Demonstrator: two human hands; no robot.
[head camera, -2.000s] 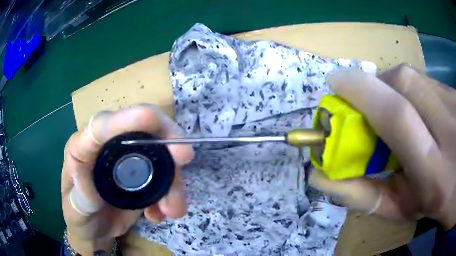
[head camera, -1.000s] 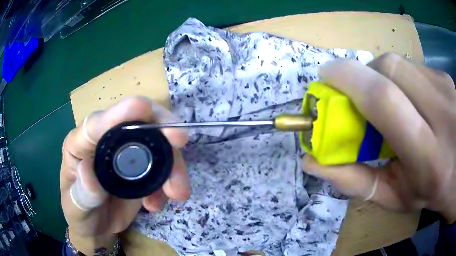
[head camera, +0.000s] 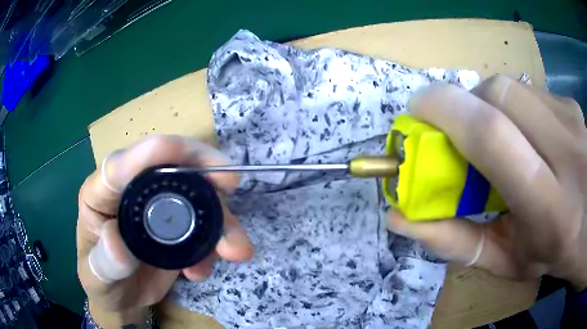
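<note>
My left hand (head camera: 112, 250), with pale finger cots, holds a round black part (head camera: 138, 222) by its edge, face up. Its flat silver centre (head camera: 169, 218) is ringed by small marks. My right hand (head camera: 521, 173), also with finger cots, grips the thick yellow handle (head camera: 431, 173) with a blue band. From its brass collar (head camera: 373, 167) a thin silver shaft (head camera: 277, 168) runs left, nearly level. The shaft's tip lies over the upper part of the black face; whether it touches cannot be told. Both hands are above the cloth.
A crumpled white cloth with dark specks (head camera: 309, 257) lies on a tan board (head camera: 148, 115) on the green bench surface (head camera: 64, 141). Clear plastic (head camera: 96, 22) and a blue object (head camera: 24, 80) are at the upper left. Dark small parts line the left edge.
The tool has moved slightly left and shifted up, then partly back down. The black part moved up and then down a little, and its ring of marks shows more clearly. Both grips stay the same.
</note>
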